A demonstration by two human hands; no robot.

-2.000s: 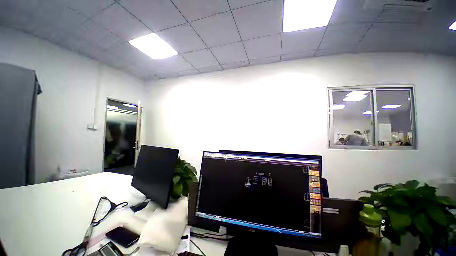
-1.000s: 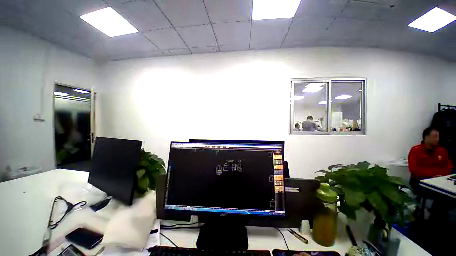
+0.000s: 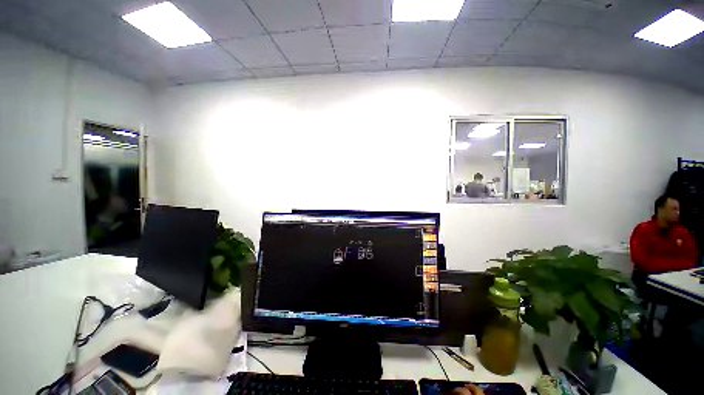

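Observation:
The monitor stands in front of me with a black pattern program, small white outlines near the top middle and an orange tool strip at right. The black keyboard lies below it, cut off by the lower edge. The dark mouse pad is to its right. A small skin-coloured shape at the lower edge over the pad looks like fingertips of my right hand; the rest is cut off, and I cannot tell what it holds. My left hand is out of the picture.
Left: a blank angled monitor, white cloth, phone, calculator and black cable. Right: a yellow-green bottle, pens and plant. A person in red sits far right. A window is in the back wall.
The view has turned right since the first frame, bringing the seated person into sight. The outlines on screen have changed. The skin-coloured shape now shows more clearly over the pad.

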